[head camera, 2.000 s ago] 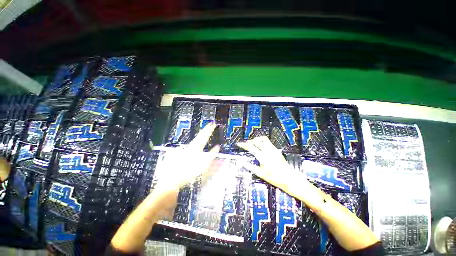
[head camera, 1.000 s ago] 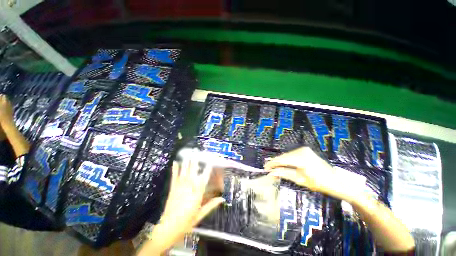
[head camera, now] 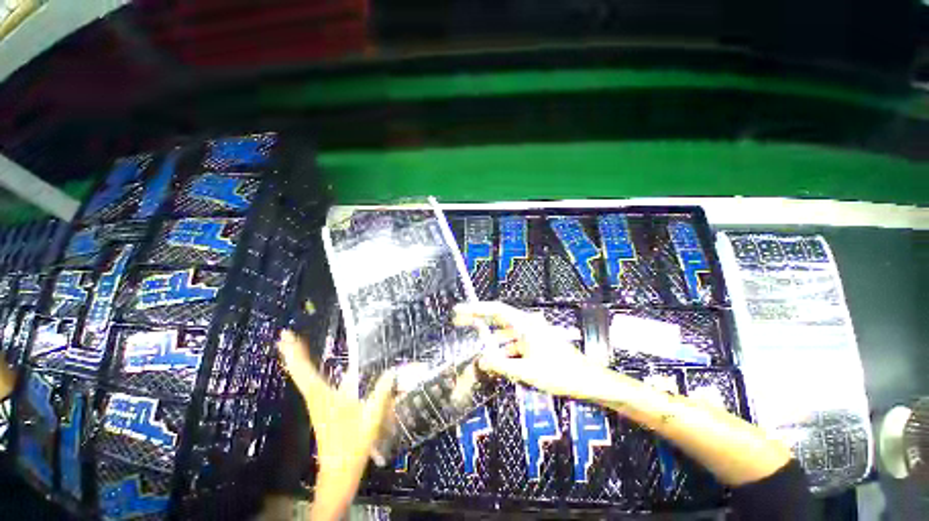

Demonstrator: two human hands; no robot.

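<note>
A glossy, partly clear sheet with rows of small die-cut shapes point(head camera: 392, 290) stands tilted over the left part of the black working tray point(head camera: 637, 216). My right hand point(head camera: 520, 351) pinches its right edge. My left hand point(head camera: 341, 417) is at its lower left, fingers spread; whether it touches the sheet is unclear. Blue stepped parts point(head camera: 586, 438) lie in the tray pockets, some with white areas. The sheet hides several pockets at the left.
Stacked black trays with blue parts point(head camera: 153, 351) stand at the left. A second white-grey sheet point(head camera: 795, 356) lies right of the tray. A small round fan point(head camera: 905, 443) is at the right edge. A pale strip point(head camera: 774, 212) runs behind the tray.
The sheet has gone from lying low across the tray to standing tilted at its left, held by my right hand. My left hand has moved lower and left, fingers spread. The view has shifted.
</note>
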